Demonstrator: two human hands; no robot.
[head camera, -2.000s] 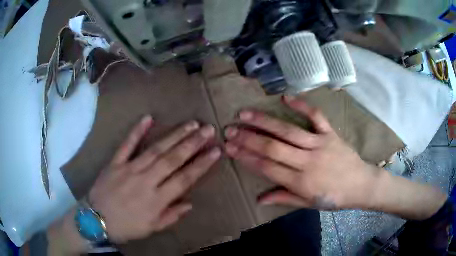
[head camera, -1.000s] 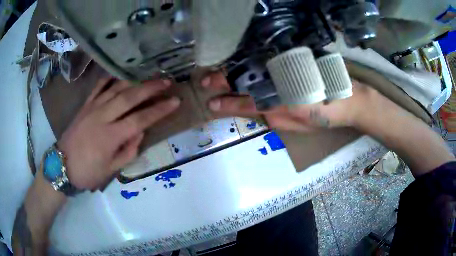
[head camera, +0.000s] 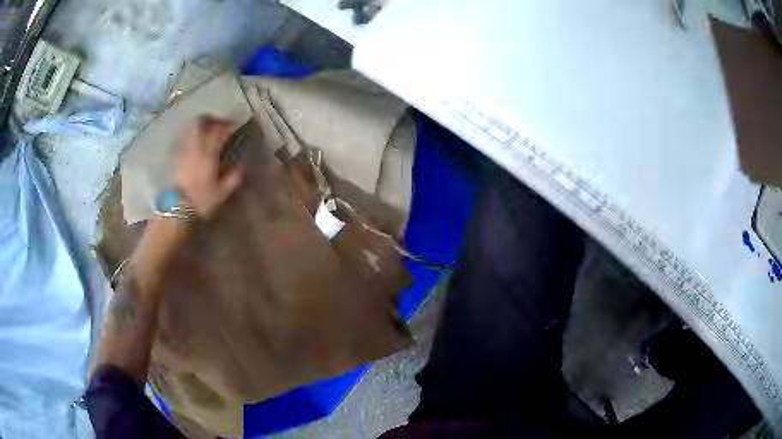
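Note:
My left hand (head camera: 208, 167), blurred and with a watch at the wrist, is at the upper left of a pile of brown cloth panels (head camera: 257, 291). Its fingers are bent over the cloth near a lighter grey-brown piece (head camera: 159, 154); whether they grip it cannot be told. Thin pale and brown tie strips with a white tag (head camera: 328, 219) lie on the pile. My right hand is not in view.
The pile rests on a bright blue bin or cover (head camera: 437, 193). The white table (head camera: 532, 94) with its ruler edge is at the right, bearing a brown panel (head camera: 748, 103). Light blue cloth (head camera: 39, 283) hangs at the left. My dark-clothed leg is below.
The view has swung left and down from the sewing machine to the cloth pile beside the table. My left hand has left the panel under the machine head; my right hand has gone out of view.

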